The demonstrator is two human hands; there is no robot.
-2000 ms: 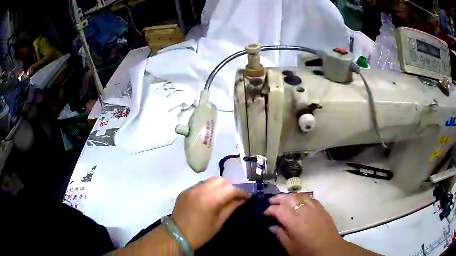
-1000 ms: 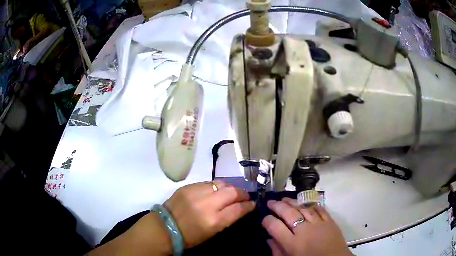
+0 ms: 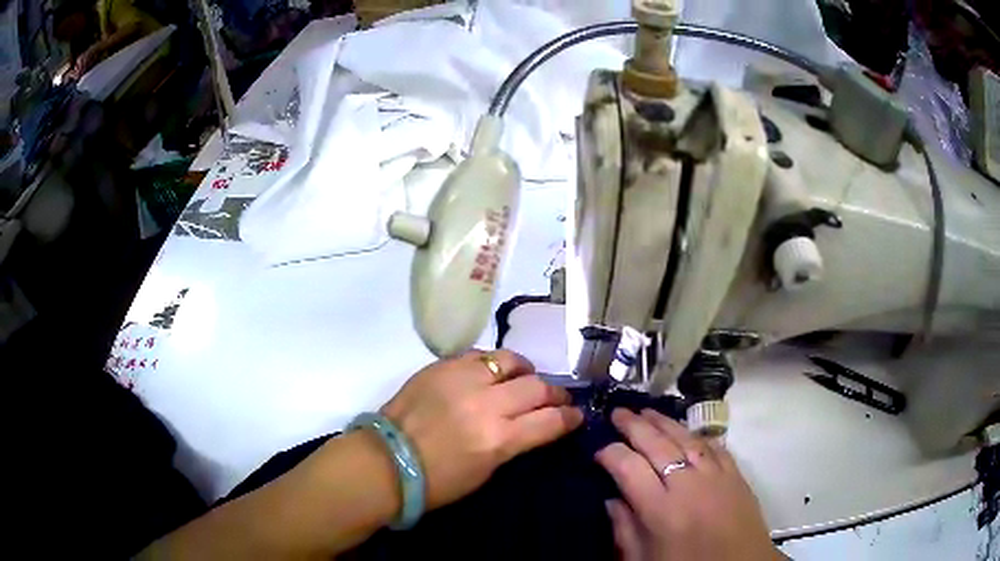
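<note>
A dark garment piece (image 3: 515, 499) lies under both hands, its edge at the presser foot (image 3: 598, 400) of the cream sewing machine (image 3: 669, 208). My left hand (image 3: 472, 422), with a ring and a pale green bangle, presses flat on the cloth left of the foot. My right hand (image 3: 685, 482), with a ring, presses on the cloth right of the foot, fingertips close to it. The needle tip and the stitch line are too small and dark to make out.
A cream lamp (image 3: 466, 258) on a silver gooseneck hangs left of the machine head. Black thread snips (image 3: 858, 386) lie on the bed at right. White cloth (image 3: 329, 175) is draped behind on the printed table covering (image 3: 252, 329). A dark heap (image 3: 77, 460) is at lower left.
The view has shifted closer, and the machine now sits further right in the picture. Both hands stay on the cloth beside the foot; the fingers have shifted slightly.
</note>
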